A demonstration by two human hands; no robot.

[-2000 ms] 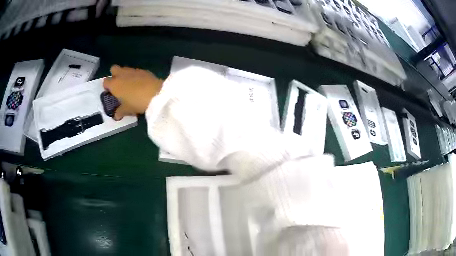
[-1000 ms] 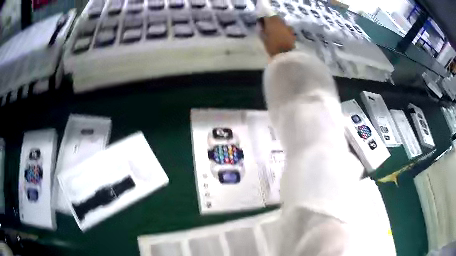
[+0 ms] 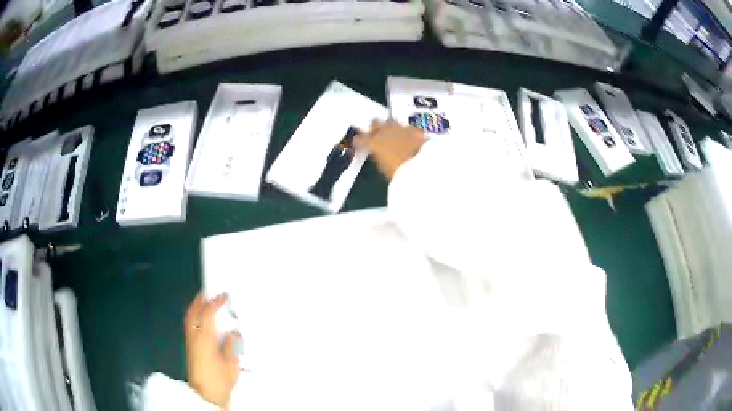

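An open white box [image 3: 296, 152] lies tilted behind the foam tray, with a black strap [image 3: 331, 172] in it. My right hand [image 3: 391, 146] is at its right side, fingertips at the dark upper end of the strap; whether they grip anything is unclear. The large white foam tray [image 3: 321, 273] lies in front of me, overexposed, so its pockets do not show. My left hand [image 3: 210, 345] is at the tray's left edge, thumb and fingers around something pale and small that I cannot make out. A printed box lid [image 3: 409, 98] lies behind my right hand.
Flat white boxes and lids [image 3: 156, 160] lie in a row on the green surface [image 3: 136, 273], left and right. Stacked trays [image 3: 281, 32] line the far side. Foam stacks stand at near left [image 3: 40, 337] and right [image 3: 682, 249]. A grey item [image 3: 682, 373] is at lower right.
My right hand has come back from the far trays to the open box. My left hand has come into view at the tray's left edge. The view has shifted, with the boxes now elsewhere in it.
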